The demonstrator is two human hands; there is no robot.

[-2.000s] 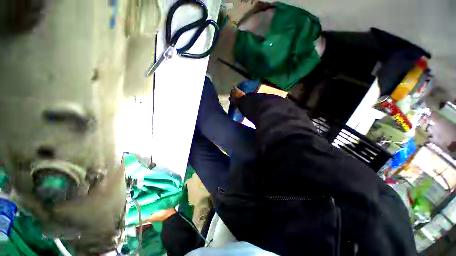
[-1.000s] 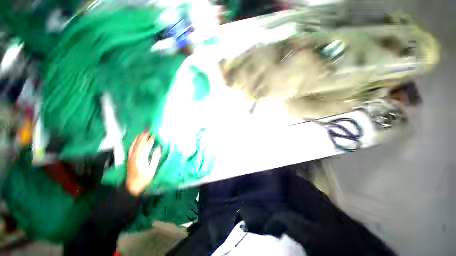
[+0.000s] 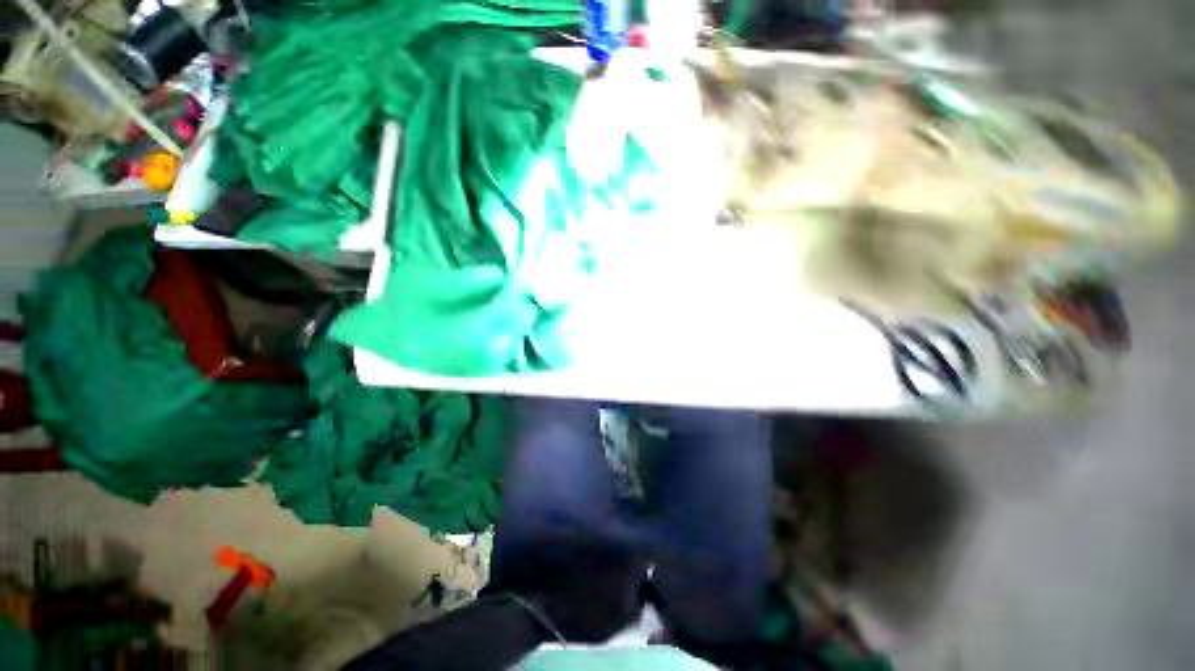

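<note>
Neither of my hands shows; a dark sleeve or jacket part lies at the bottom edge. Green cloth (image 3: pixel 452 315) lies on the left part of the white machine table (image 3: pixel 734 374), partly lost in glare. A cream sewing machine (image 3: pixel 904 197), blurred, stands along the back right of the table. Black-handled scissors (image 3: pixel 933 357) lie on the table to the right, in front of the machine. The needle area cannot be made out in the glare.
More green cloth (image 3: pixel 308 112) is heaped at the back left. Crumpled green piles (image 3: pixel 131 380) lie on a dark red chair (image 3: pixel 190 315) and below the table's left edge. My legs are under the table edge. An orange-red object (image 3: pixel 240 577) is on the floor at left.
The view has swung from the right side back to the table and steadied. The hand that lay on the green cloth a second ago is out of view.
</note>
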